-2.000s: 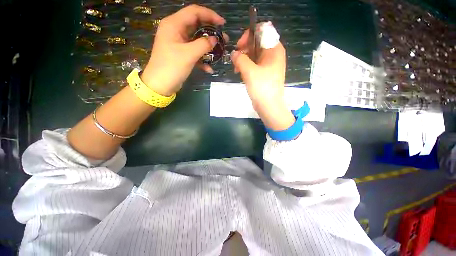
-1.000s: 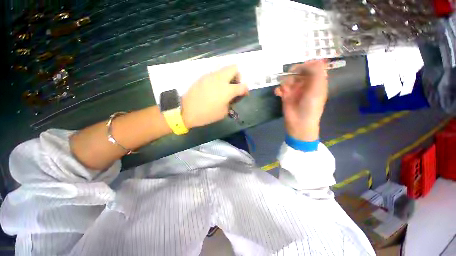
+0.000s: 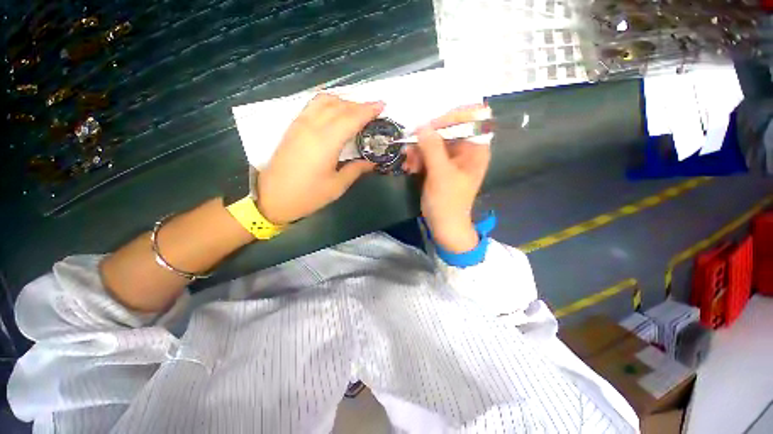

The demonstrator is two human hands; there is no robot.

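My left hand [image 3: 309,157] holds a round electronic unit [image 3: 380,144] with a dark ring and silvery insides between thumb and fingers. My right hand [image 3: 456,165] holds silver tweezers [image 3: 462,130] between thumb and fingers. The tweezer tip points left and reaches the inside of the round unit. Whether a small piece is at the tip, I cannot tell. A white strip [image 3: 254,131] lies on the green bench behind my hands, partly hidden by them.
A clear ribbed tray [image 3: 254,51] with gold-brown parts at its left lies beyond my hands. White sheets with grey squares [image 3: 508,47] and a densely filled tray [image 3: 661,34] are at the upper right. White papers [image 3: 693,106] hang at the right. A carton [image 3: 623,364] and red bins [image 3: 725,284] stand on the floor.
Over the last second, the tweezers in my right hand have moved left from beyond the bench edge to the round unit. My left hand has moved slightly left and turned, showing the unit's face.
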